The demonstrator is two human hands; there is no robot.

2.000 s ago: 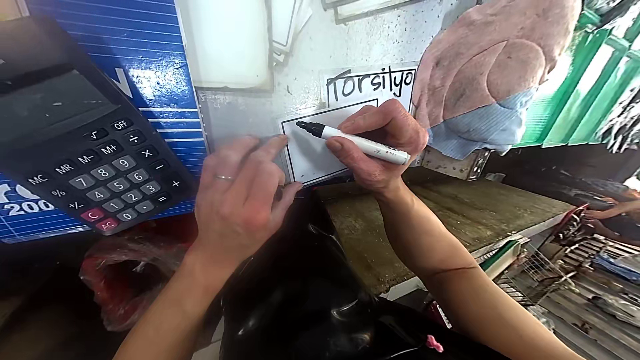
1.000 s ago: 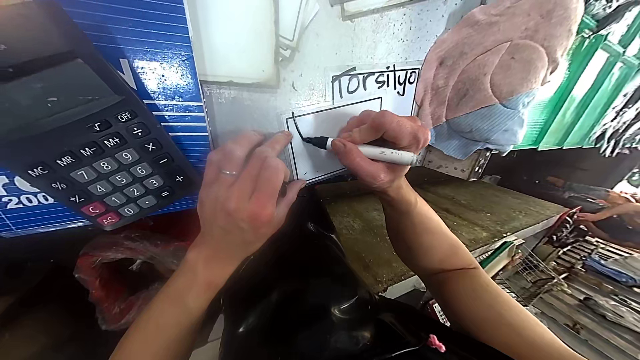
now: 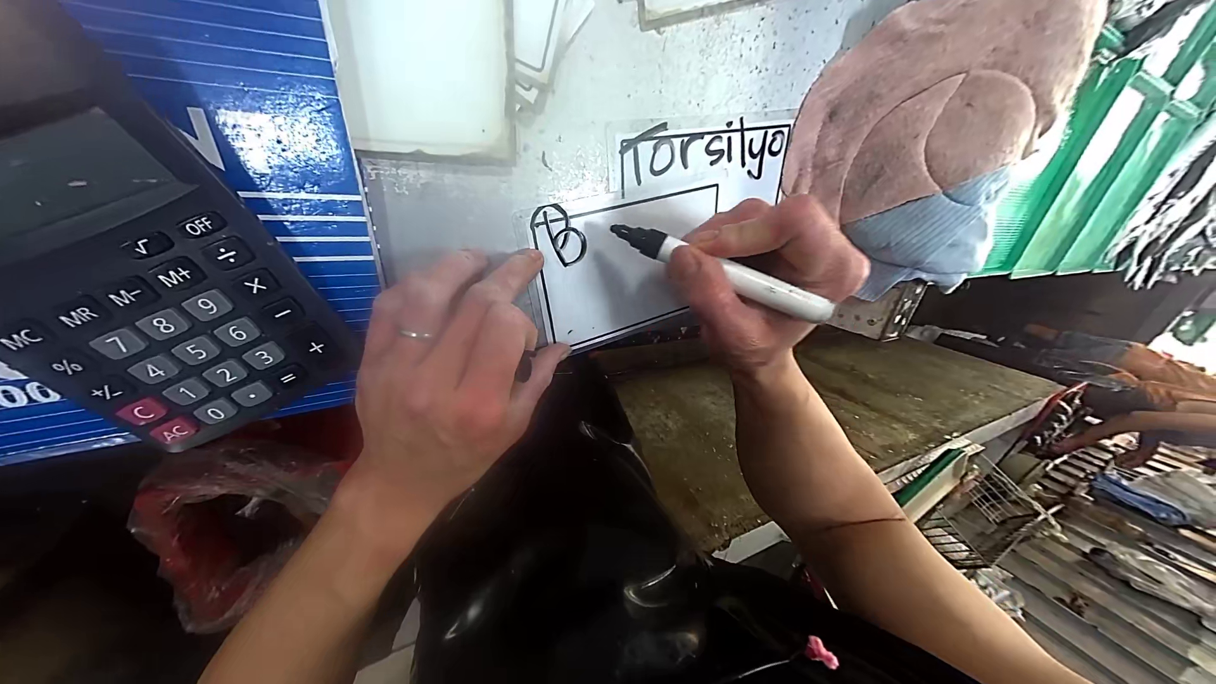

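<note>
A white card with a black ruled border (image 3: 617, 275) lies on the pale tabletop and bears a black handwritten letter "B" at its upper left. My left hand (image 3: 451, 356), with a ring on one finger, presses on the card's left edge and holds nothing. In my right hand (image 3: 769, 275) is a black-tipped marker with a white barrel (image 3: 774, 290); its tip is over the card, right of the letter. Whether the tip touches the card cannot be told. Just above lies another card with black lettering (image 3: 703, 157), partly under a folded pink cloth.
A large black calculator (image 3: 190, 332) rests on a blue printed board (image 3: 285, 123) at the left. The folded cloth (image 3: 912, 123) lies at the upper right. Blank laminated cards (image 3: 427, 76) are at the top. A red plastic bag (image 3: 190, 541) hangs below the board. Another person's arms show far right.
The card had no letter two seconds ago and a single curved stroke one second ago; now a "B" stands there. The marker in my right hand has moved right from that stroke.
</note>
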